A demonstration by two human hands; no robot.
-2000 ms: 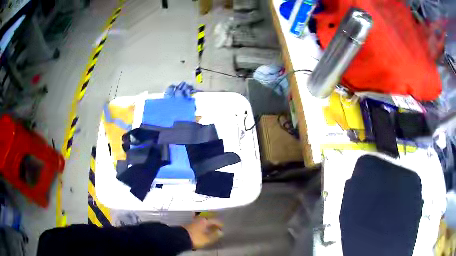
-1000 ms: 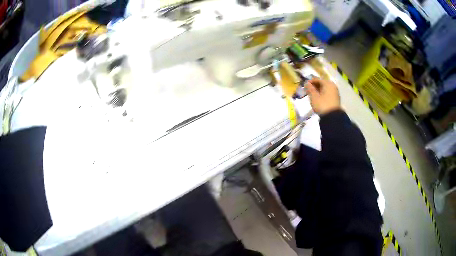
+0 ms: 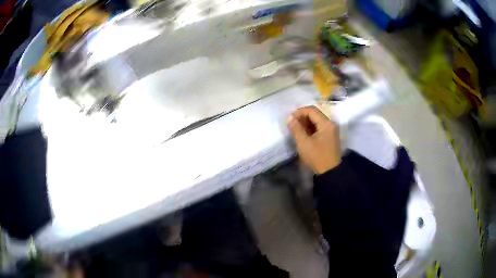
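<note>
My right hand (image 3: 315, 138) is over the front edge of the white machine table (image 3: 130, 184), near its right end. Its fingers are curled with thumb and forefinger close together; blur hides whether they hold anything small. No left hand can be made out. The blurred white sewing machine (image 3: 179, 81) stands across the back of the table, its needle area at the left. A dark cut panel (image 3: 23, 184) lies at the table's left end.
Mustard offcuts (image 3: 73, 30) lie in the trough at the upper left. Blurred small items, one green (image 3: 338, 40), sit by the machine's right end. A white reel or tray (image 3: 421, 217) is beyond my right sleeve. A yellow crate (image 3: 439, 70) stands at the upper right.
The view has turned from the white tray of cut pieces to the machine. Since the last earlier frame, my right hand has come back left and nearer, away from the small items.
</note>
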